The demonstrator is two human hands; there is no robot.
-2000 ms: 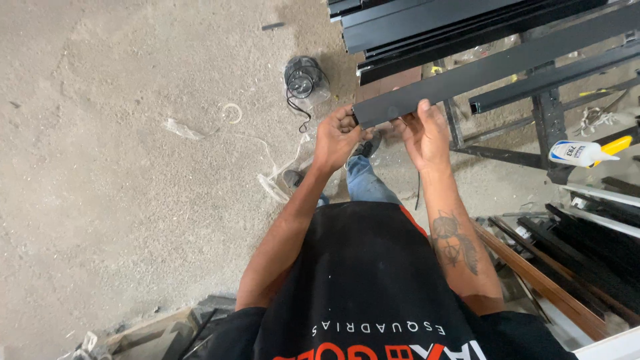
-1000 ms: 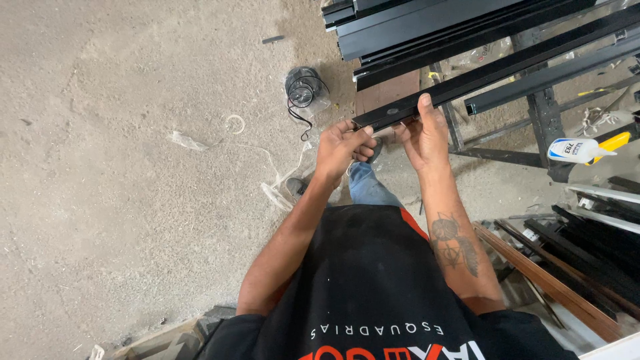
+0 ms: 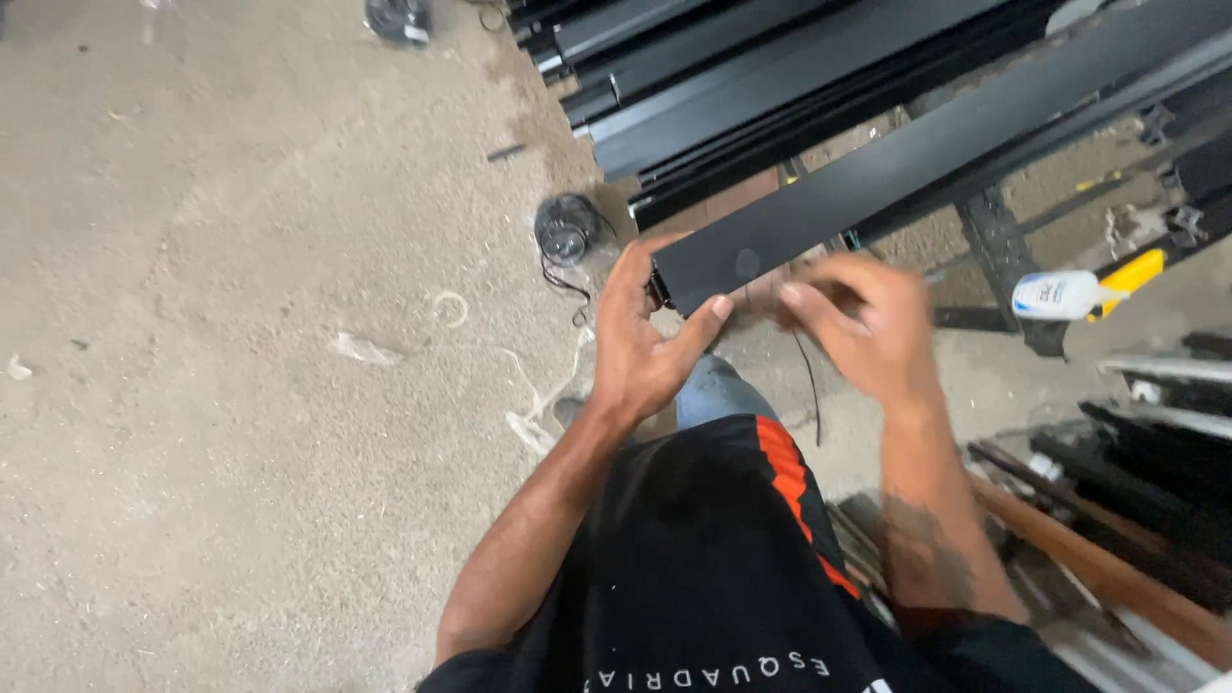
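Observation:
My left hand grips the near end of a long black metal profile, its thumb on the lower edge and its fingers behind the end. A round mark shows on the profile's flat face close to that end. My right hand is blurred and sits just below the profile, to the right of my left thumb; its thumb and fingers are bent toward each other, and whether anything is between them cannot be told. The profile slants up to the right.
More black profiles lie stacked beyond on a dark metal frame. A white glue bottle lies by a yellow object at the right. Coiled black cable and plastic scraps are on the floor. Long bars lie at lower right.
My right hand has come off the profile it held before and is now below its edge. The profile's broad face has turned up again since one second ago. The view has shifted.

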